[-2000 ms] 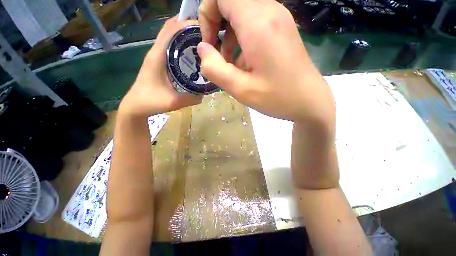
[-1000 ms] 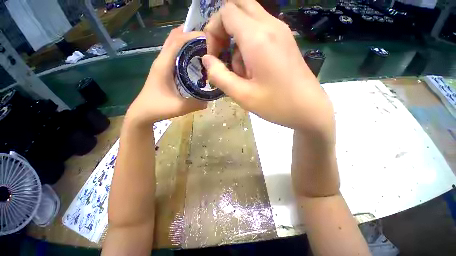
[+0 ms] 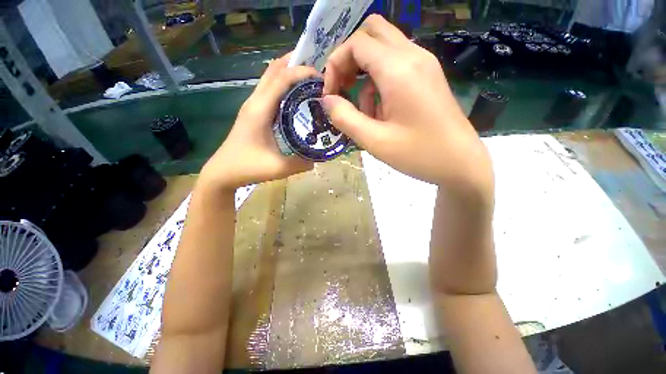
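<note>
My left hand (image 3: 252,135) is shut around a black cylindrical housing (image 3: 292,145), its end face (image 3: 305,120) turned toward the camera. The face is silver-white with black shapes inside a dark glossy rim. A white sticker strip (image 3: 326,33) with dark blue marks stands up behind the housing, at the left hand's fingers. My right hand (image 3: 402,102) is over the right part of the face, thumb and index finger bent together at its upper right. Whether a small sticker is between those fingertips is hidden.
A sticker sheet (image 3: 135,292) lies at left, another (image 3: 645,152) at far right. A white board (image 3: 540,226) covers the right bench. Dark housings (image 3: 58,190) and a small fan (image 3: 28,281) are at left. The green conveyor (image 3: 409,109) behind carries upright black cylinders (image 3: 171,134).
Both hands and the housing appear lower and slightly right in the view. More of the sticker strip and end face shows. Cylinders on the conveyor have shifted right.
</note>
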